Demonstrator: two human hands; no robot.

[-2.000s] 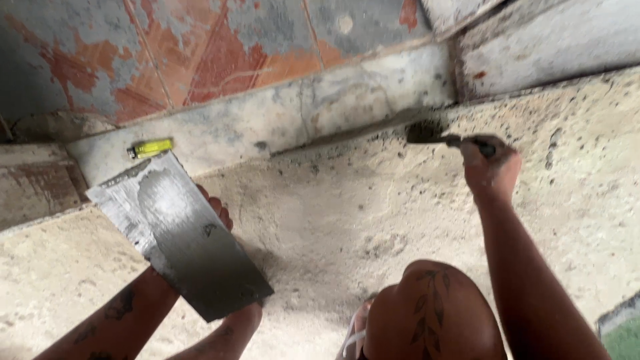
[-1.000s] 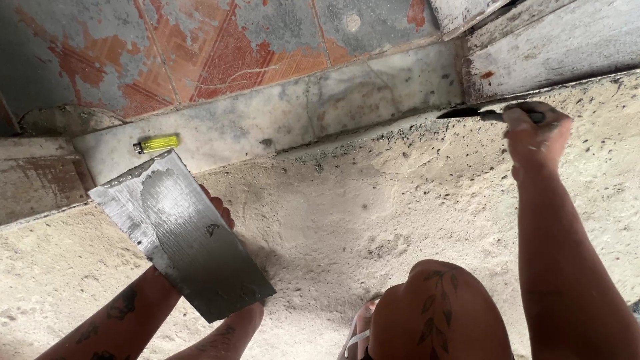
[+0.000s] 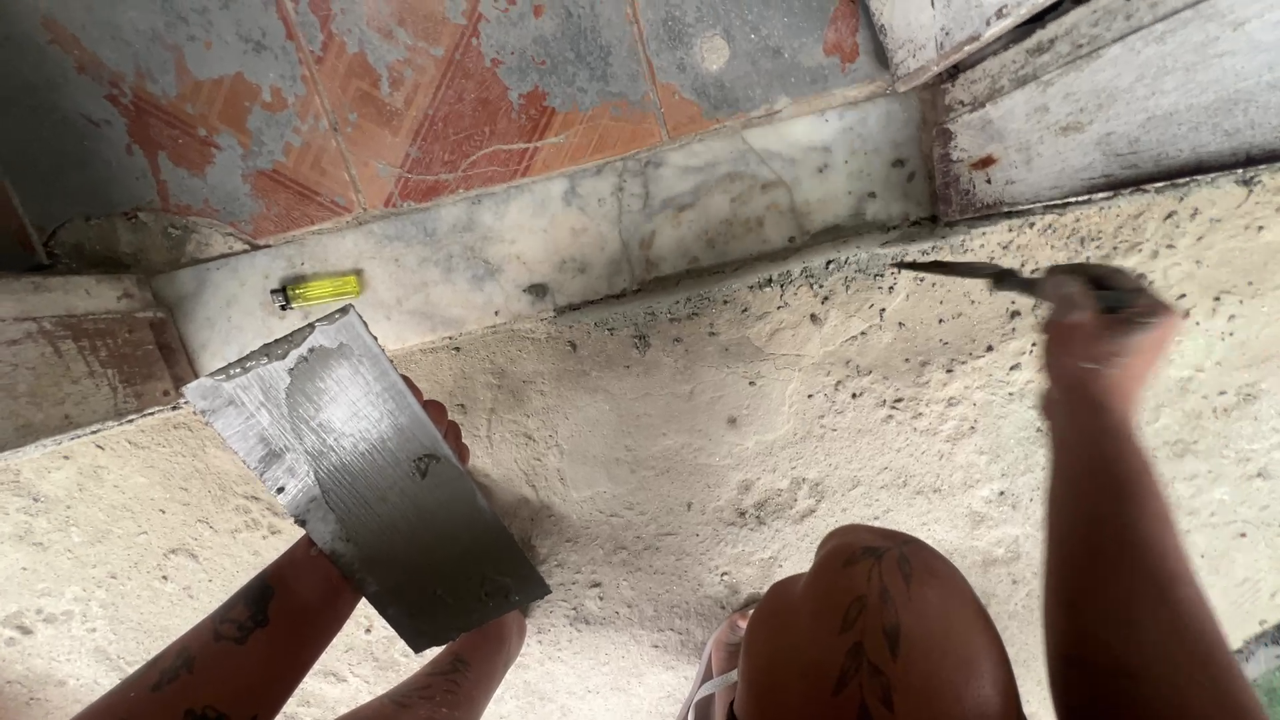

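Observation:
My left hand [image 3: 440, 422] supports a rectangular metal plastering trowel [image 3: 375, 490] from beneath, its flat blade facing up with a thin smear of wet mortar on it; most of the hand is hidden behind the blade. On the right, my right hand [image 3: 1105, 315], a little blurred, grips a small pointed trowel [image 3: 955, 270] by its handle. The tip of that tool is over the rough surface just below a strip of dark mortar [image 3: 850, 262]. This strip runs along the lower edge of a marble threshold slab [image 3: 700, 205].
A yellow transparent lighter [image 3: 322, 290] lies on the marble near the large trowel's upper edge. Worn painted wood [image 3: 1090, 130] flanks the slab at right, with more wood [image 3: 80, 365] at left. Paint-stained tiles [image 3: 450, 110] lie beyond. My tattooed knee [image 3: 880, 630] rises at the bottom.
My right hand has moved to the right with the small trowel, away from the marble's lower edge. My left hand and the large trowel have stayed in about the same place.

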